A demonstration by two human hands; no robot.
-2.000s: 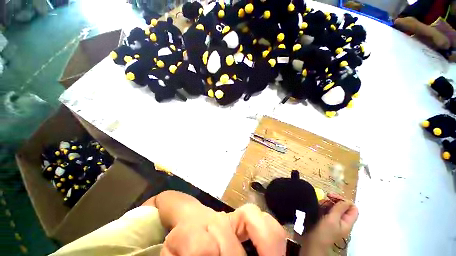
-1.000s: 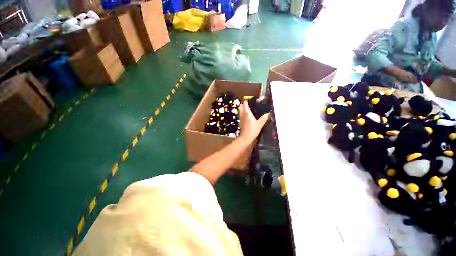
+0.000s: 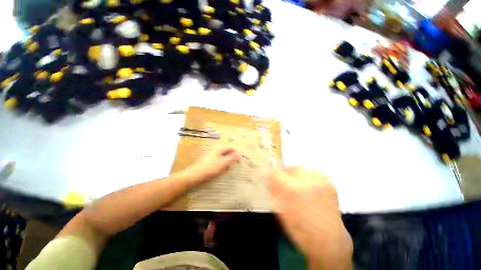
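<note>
The cardboard work board [image 3: 203, 118] lies on the white table in front of me. The silver thread snips [image 3: 198, 134] lie at its top left. My left hand [image 3: 217, 161] is over the middle of the board, fingers curled with the tips together; whether it holds a needle or thread is too small to tell. My right hand [image 3: 301, 191] is at the board's right edge, strongly blurred; its fingers and any needle in it cannot be made out. No plush penguin shows in either hand or on the board.
A large pile of plush penguins [image 3: 106, 56] covers the table's far left. A smaller penguin group [image 3: 409, 112] is at the right. The white table [image 3: 311, 134] curves along its front edge. Blurred people or belongings show at the far right. Dark toys show at the lower left corner.
The view has swung from the carton at the left back to the board. My left hand has let go of the penguin held at the carton and is over the board; my right hand has come into view.
</note>
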